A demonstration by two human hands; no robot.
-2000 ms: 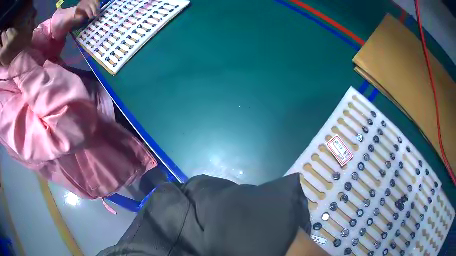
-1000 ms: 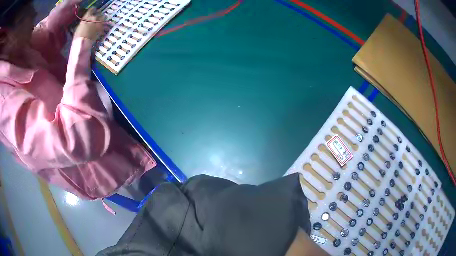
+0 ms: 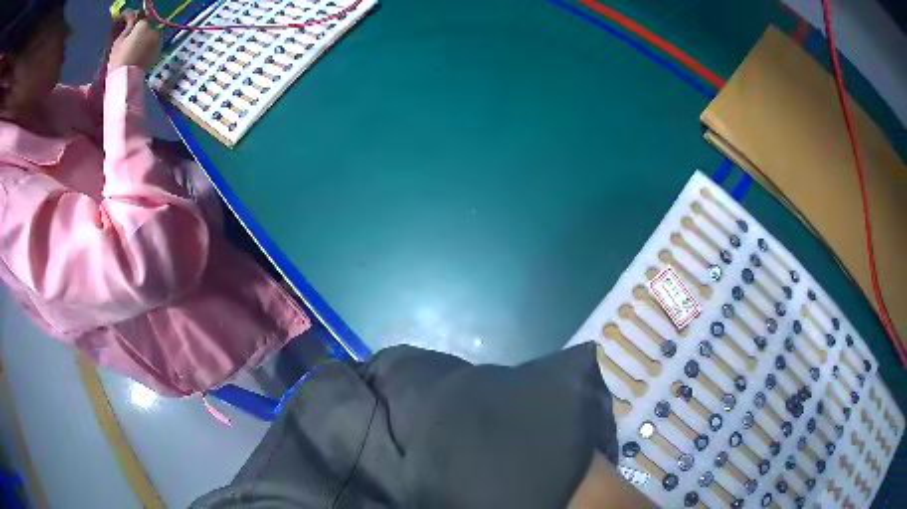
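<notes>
A white foam tray [image 3: 624, 330] with rows of dumbbell-shaped pockets lies at the right. Small dark and silvery round components [image 3: 704, 349] sit at many pocket ends. A few pockets near its upper left and lower right show only tan. A small dark cluster of loose components [image 3: 799, 402] lies near its middle. A white paper label with red print [image 3: 675, 297] lies on the tray. My grey sleeve and a bit of bare forearm reach in at the bottom centre, beside the tray's lower left edge. Neither of my hands is in the picture.
Brown cardboard sheets [image 3: 796, 129] lie behind the tray, crossed by a red wire [image 3: 857, 159]. The green bench mat [image 3: 428, 179] has red and blue tape. At left a person in pink [image 3: 119, 239] works at another filled foam tray [image 3: 234, 136], with a red wire over it.
The person in pink has drawn the arm back from the left tray toward the upper left, and their red wire has shifted there. My sleeve and my tray look unmoved.
</notes>
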